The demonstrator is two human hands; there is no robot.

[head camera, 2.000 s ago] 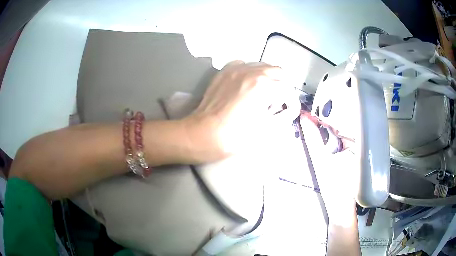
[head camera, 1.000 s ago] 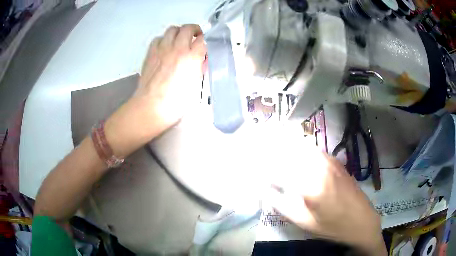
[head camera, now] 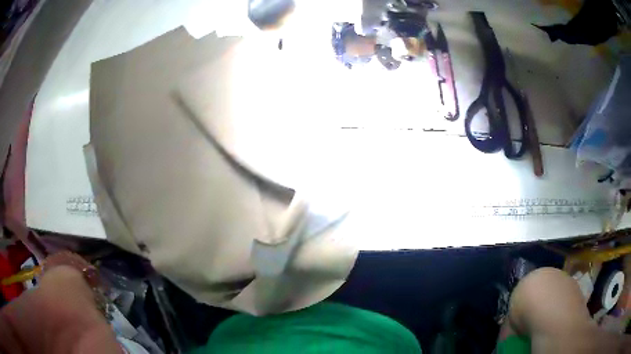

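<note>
The taupe garment panels lie on the machine table, with their lower end bunched over the near edge. A curved dark fold runs across them, and a paler whitish piece shows at the lower end. Lamp glare hides their right side. My left hand or wrist, with a beaded bracelet, is at the bottom left, cut off and blurred, away from the cloth; no fingers can be made out. My right arm shows at the bottom right, but its hand is out of the picture.
Black shears lie right of the needle area, between pinkish snips and a thin brown stick. The table's near edge carries a printed ruler. Bluish-white material is at the right.
Both hands have left the cloth and moved down to the lower corners. The cloth lies uncovered. The view has tipped down, so the machine head is mostly out of the picture.
</note>
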